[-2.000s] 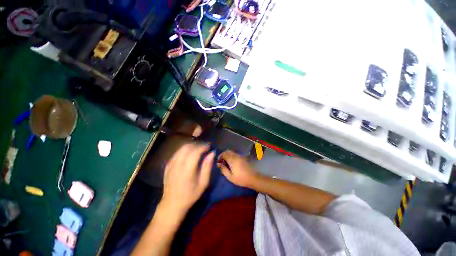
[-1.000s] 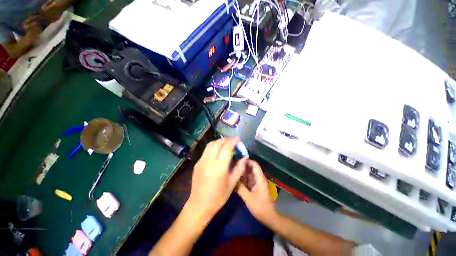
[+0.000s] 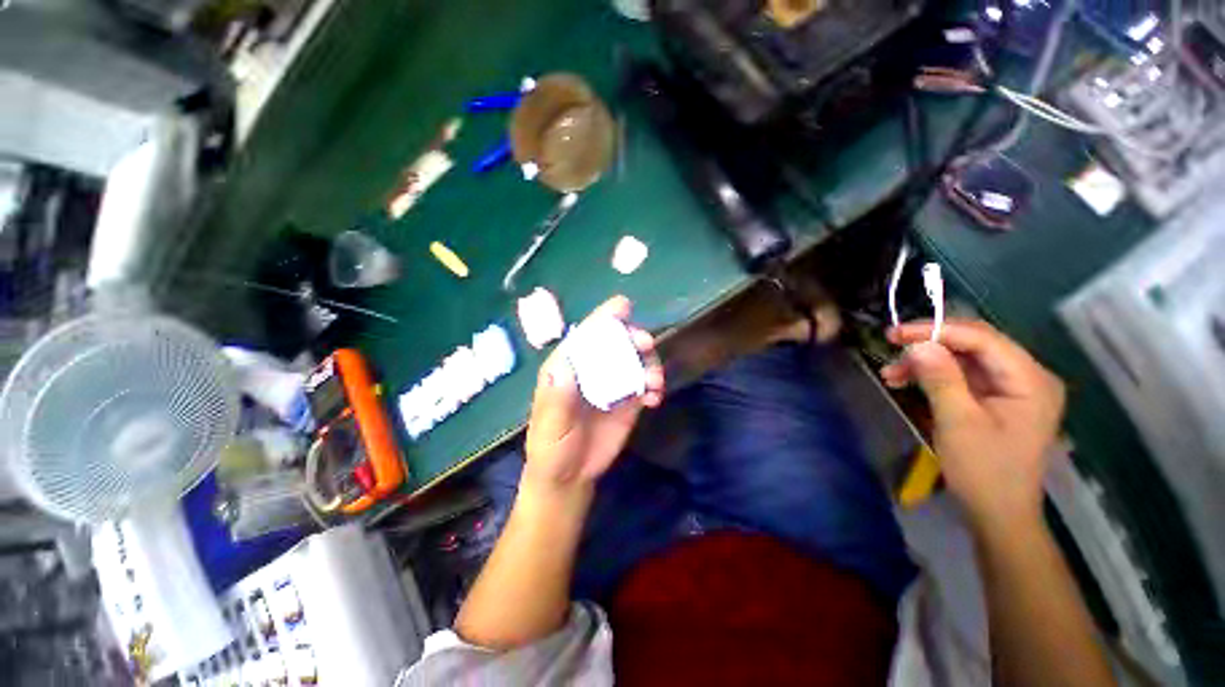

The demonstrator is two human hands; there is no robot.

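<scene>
My left hand (image 3: 586,427) is shut on a smartwatch unit (image 3: 606,362), held between thumb and fingers above my lap near the bench edge, its plain whitish face turned up. My right hand (image 3: 987,403) is at the right and pinches a white charging cable (image 3: 900,289); the cable's small end (image 3: 931,278) sticks up above the fingers. The watch and cable are apart. Several pale watches (image 3: 460,380) lie in a row on the green mat, with one pink-edged watch (image 3: 540,318) beside them.
On the bench are a brown tub (image 3: 563,132), tweezers (image 3: 541,240), a white piece (image 3: 629,254), a hot air gun (image 3: 727,201) and an orange multimeter (image 3: 357,432). A white fan (image 3: 118,417) stands left. A dark watch (image 3: 989,191) and foam trays (image 3: 1155,329) are right.
The view has swung left. My hands, together around a watch before, are now wide apart, the left with the watch and the right with the cable.
</scene>
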